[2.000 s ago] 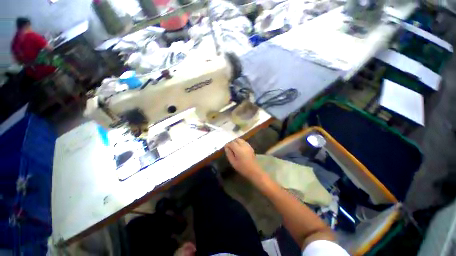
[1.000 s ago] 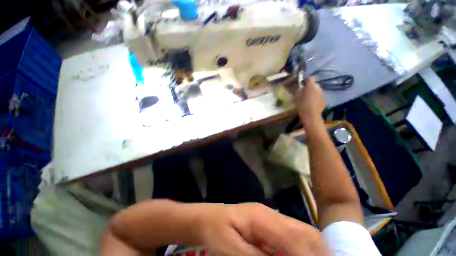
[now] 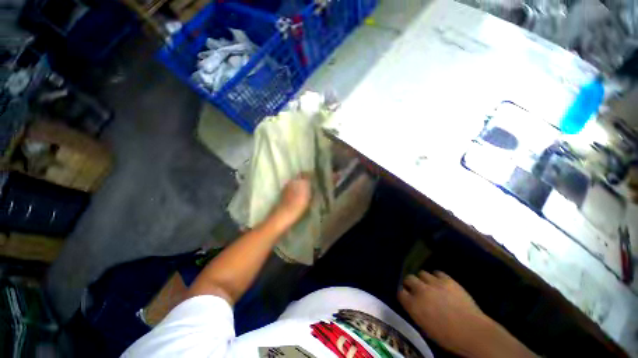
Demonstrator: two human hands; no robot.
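Observation:
Pale cream-green garment pieces [image 3: 280,150] hang draped over a support at the table's left end. My left hand [image 3: 296,198] is on their lower part, with its fingertips hidden in the folds; it looks closed on the cloth. My right hand [image 3: 437,304] is low by my lap, below the table's front edge, with curled fingers. A dim greenish strip [image 3: 417,257] shows just above it; I cannot tell whether the hand holds anything. The sewing machine's bed plate [image 3: 528,185] and bright blue lamp sleeve [image 3: 582,106] are at the right.
The white table [image 3: 434,105] has a long front edge between my hands and the machine. Blue latticed crates [image 3: 262,87] stand beyond the draped cloth, one holding whitish cloth. Red-handled snips [image 3: 625,255] lie at the far right. Boxes [image 3: 59,157] stand on the floor at left.
The view has swung left, away from the machine head and cloth bin. My left arm, earlier across the front of my body, now reaches out to the draped cloth. My right hand has left the table's right end.

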